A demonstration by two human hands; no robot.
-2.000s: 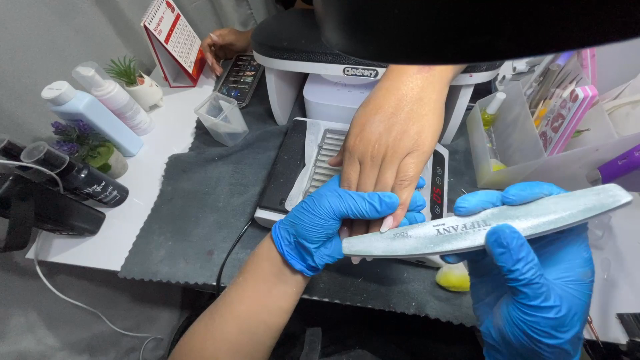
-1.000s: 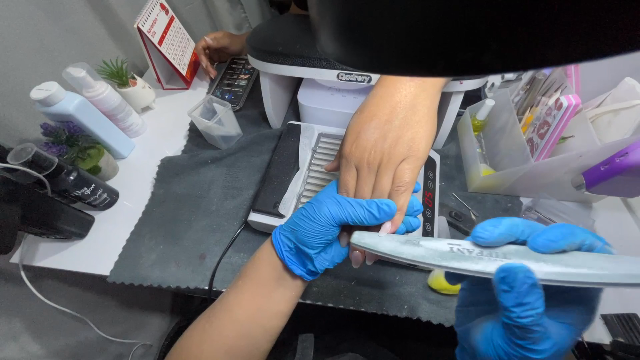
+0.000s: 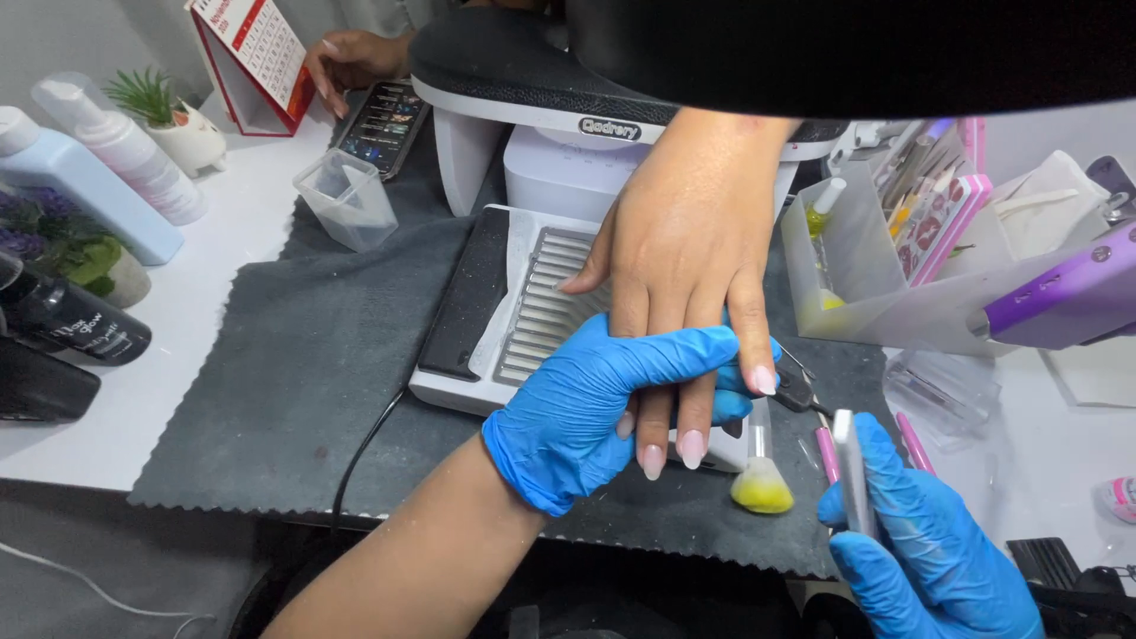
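My left hand [image 3: 577,399], in a blue glove, holds the fingers of another person's hand [image 3: 701,231], which reaches in from the top over a nail dust collector [image 3: 550,302]. The nails on that hand are long and pale pink. In my right hand [image 3: 923,532], also gloved in blue, is a nail file [image 3: 852,475], seen nearly edge-on and apart from the nails. Between my hands a dust brush [image 3: 761,488] with yellow-tipped bristles lies on the dark mat [image 3: 293,390].
A padded armrest [image 3: 532,67] stands behind the collector. The other person's second hand [image 3: 359,62] touches a phone [image 3: 383,129]. A plastic cup [image 3: 346,200], bottles [image 3: 89,195] and a calendar [image 3: 253,67] are left; a tool organizer [image 3: 887,275] and purple nail drill unit [image 3: 1065,293] are right.
The file has left the other person's fingertips and turned from broadside to edge-on. My right hand has moved down and away from the nails. My left hand keeps its hold.
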